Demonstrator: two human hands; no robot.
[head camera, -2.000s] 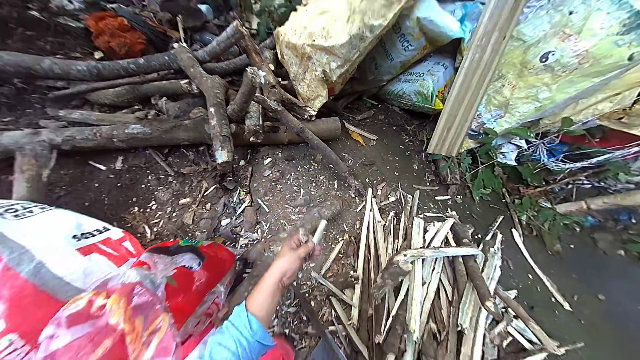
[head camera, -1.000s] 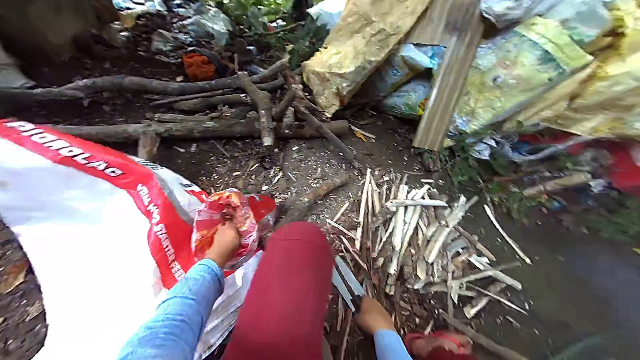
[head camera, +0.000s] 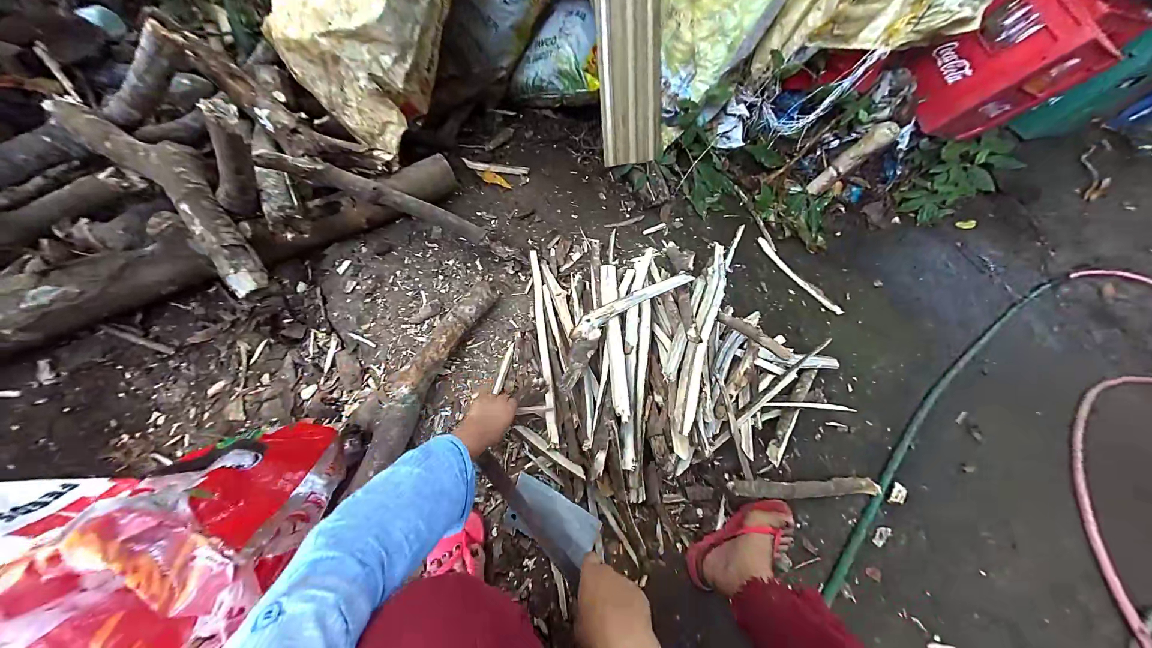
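My left hand (head camera: 487, 421) holds a short split stick of wood (head camera: 504, 367) at the left edge of a loose pile of split sticks (head camera: 630, 360) on the ground. My right hand (head camera: 612, 605), at the bottom middle, is closed round the handle of a large knife; its handle is hidden by the hand. The knife's wide grey blade (head camera: 560, 522) points up and left, between my feet. A barked branch (head camera: 423, 369) lies just left of my left hand.
Thick logs (head camera: 135, 279) are heaped at upper left. A red and white feed sack (head camera: 297, 486) lies at lower left. A wooden plank (head camera: 628, 81) stands behind the pile. A green hose (head camera: 918, 414) and red crate (head camera: 1008, 67) are at right.
My left hand was on the red feed sack one second ago; now it is at the pile's left edge with a stick in it. The knife remains in my right hand. The view has shifted.
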